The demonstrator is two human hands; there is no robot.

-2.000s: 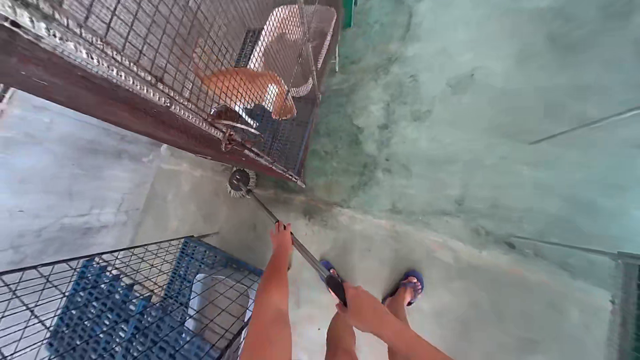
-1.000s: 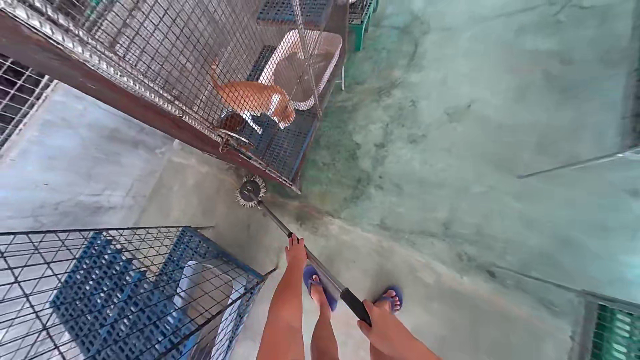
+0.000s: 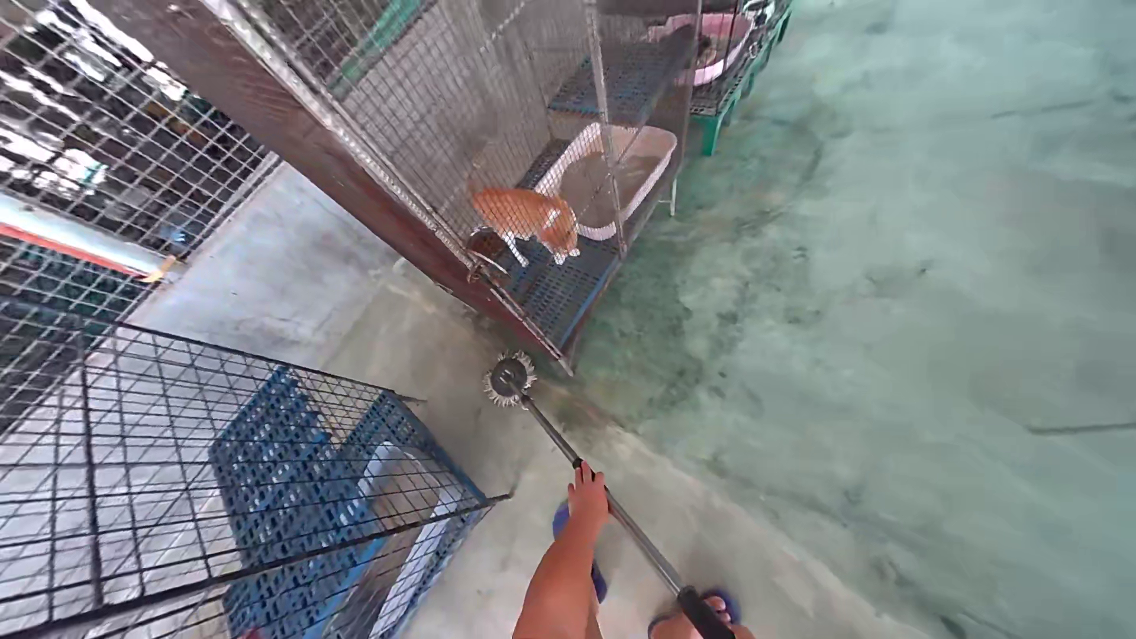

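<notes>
My left hand is closed around the metal pole of a long-handled mop. The round head, with a pale fringe, rests on the concrete floor just below the corner of a mesh cage. At the bottom edge, only a sliver of my right hand shows beside the pole's black grip; its fingers are hidden. Inside the cage, an orange and white cat stands with its head lowered on blue slatted flooring, near a pale litter tray.
A black wire cage with blue slatted panels and a tray stands at lower left. The mesh cage's brown beam runs diagonally above the mop head. A green stand holds a pink tray behind. My sandaled feet are below the pole.
The view has shifted, showing more of the cages at upper left. The mop head stays on the floor near the cage corner. My right hand has mostly left the view at the bottom.
</notes>
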